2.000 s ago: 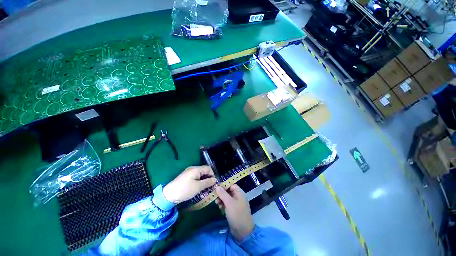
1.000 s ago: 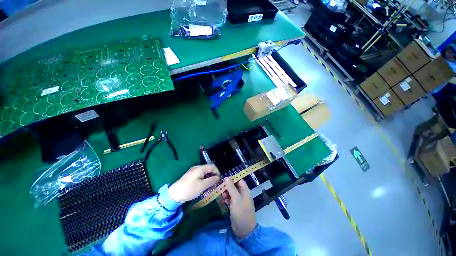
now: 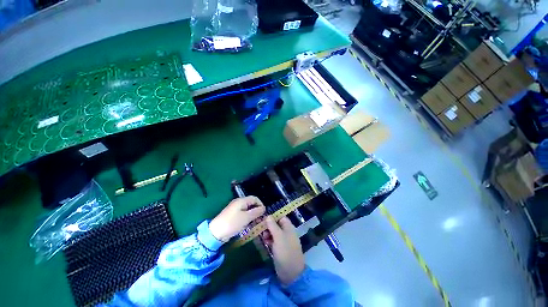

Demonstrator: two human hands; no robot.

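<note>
The tan component tape lies slantwise over the black lead cutting machine and passes by its metal plate. My left hand pinches at the dark parts along the tape's upper edge, left of the machine's rollers. My right hand holds the tape's lower edge between thumb and fingers, just right of my left hand. The fingertips are close together; any small loose part between them is too small to tell. The hand crank sticks out at the machine's lower right, untouched.
Left of the machine are the folded tape stack, a clear plastic bag and open cutters. Behind stand a small cardboard box, a blue tool and a tray of white strips. A green circuit board overhangs the shelf edge.
The whole view has shifted slightly, so the bench things sit further left. Both hands have moved a little up along the tape since the earliest frame and still hold it.
</note>
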